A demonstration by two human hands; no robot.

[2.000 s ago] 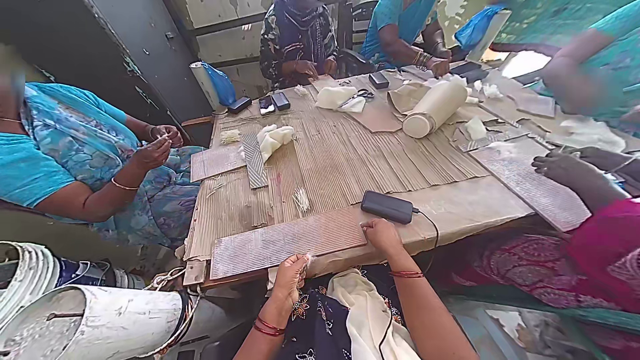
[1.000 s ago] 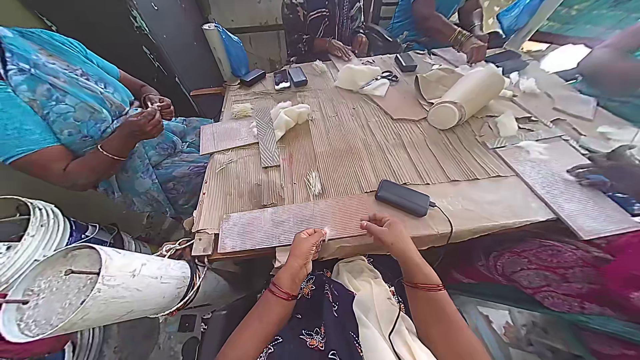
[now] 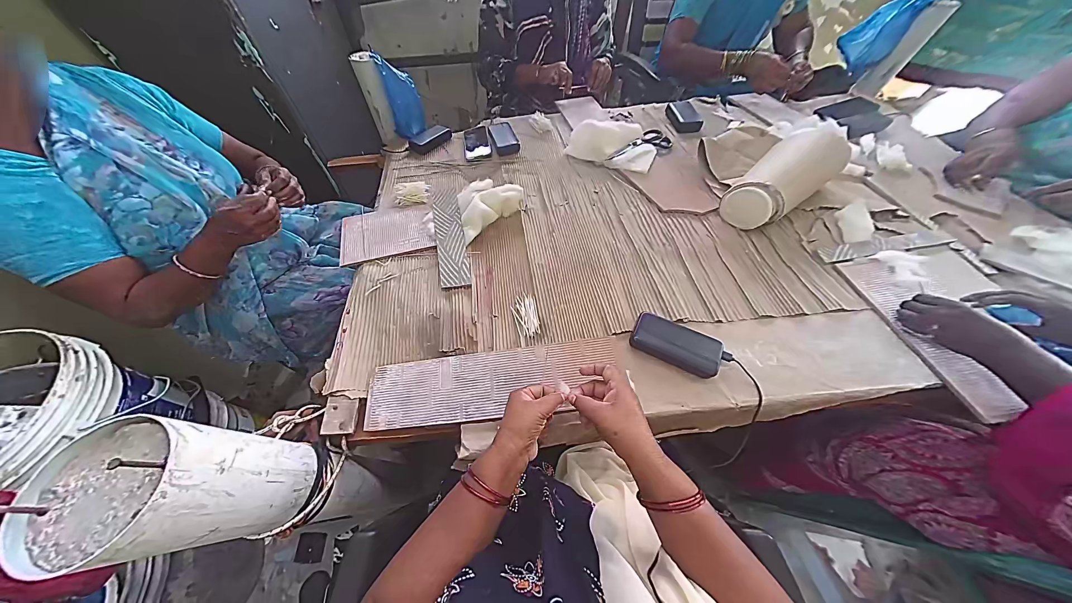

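My left hand [image 3: 528, 419] and my right hand [image 3: 610, 406] meet over the near edge of the table, fingertips pinched together on a small pale piece [image 3: 564, 390], too small to name for sure. Beneath and to the left lies a ribbed flat board [image 3: 452, 387] along the edge. A bundle of thin white sticks or wicks [image 3: 526, 316] rests just beyond that board. To the right of my hands is a black rectangular device [image 3: 677, 343] with a cable. White cotton [image 3: 489, 208] lies farther back by a patterned strip [image 3: 450, 239].
Corrugated cardboard [image 3: 603, 260] covers the table. A pale cylinder [image 3: 785, 177], scissors [image 3: 653, 142] and more cotton [image 3: 601, 139] lie farther back. A white bucket [image 3: 226, 477] lies on its side at lower left. Several people sit around; a co-worker's hand [image 3: 934, 318] rests on a board at right.
My right hand has moved left from beside the black device to my left hand, and the fingertips now meet. Both hands were apart on the ribbed board two seconds ago.
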